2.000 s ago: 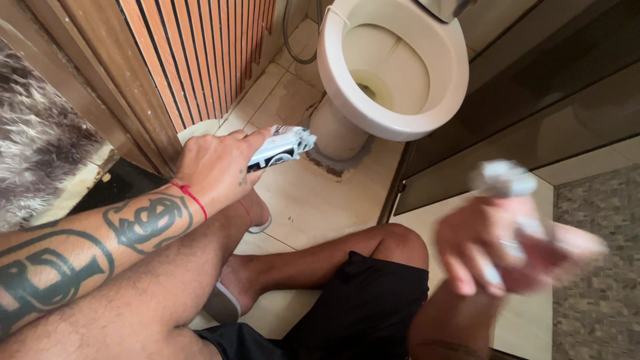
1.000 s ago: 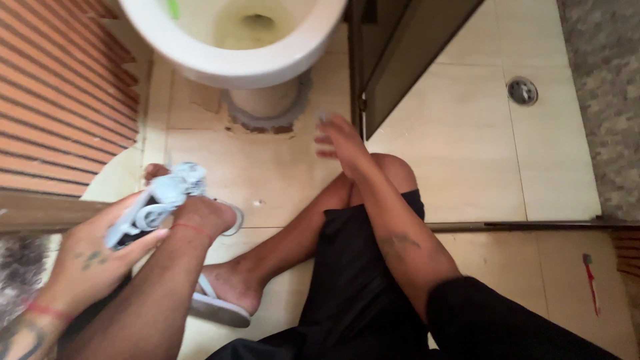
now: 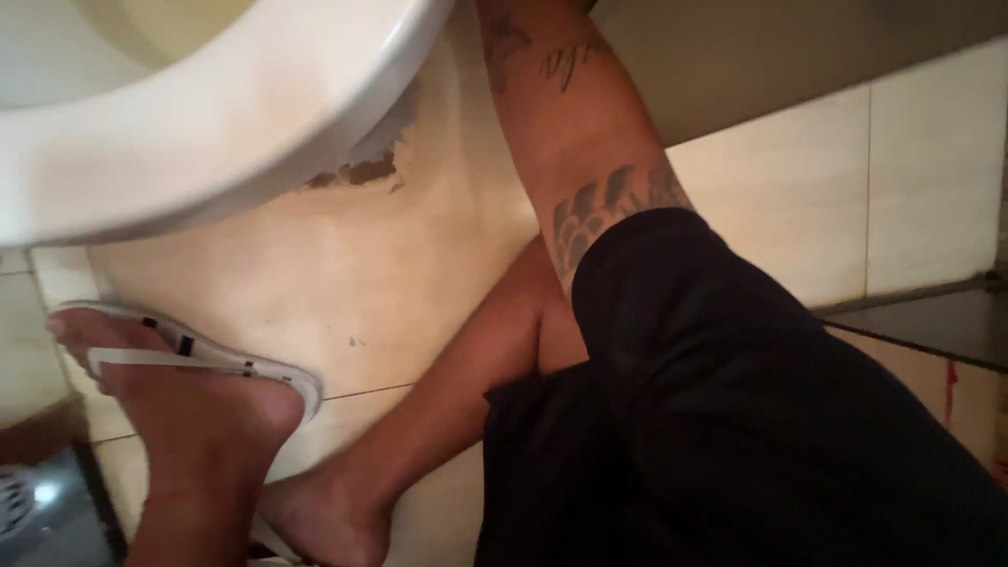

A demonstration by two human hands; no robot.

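Observation:
Neither of my hands shows in the head view. My right arm, tattooed and in a black sleeve, reaches up past the right side of the white toilet bowl, and its hand lies beyond the top edge. What that hand touches is hidden. My left hand and anything in it are out of the picture. Below the bowl, one foot wears a white flip-flop on the tiled floor.
Broken, dark patches mark the floor at the toilet's base. A dark panel runs along the upper right, above pale tiles. At the right edge lies a thin red object. A dark, shiny item sits at lower left.
My right arm now reaches further up beside the bowl, its hand out of view. My left hand, holding a crumpled pale item before, has left the picture. The view has moved closer to the toilet.

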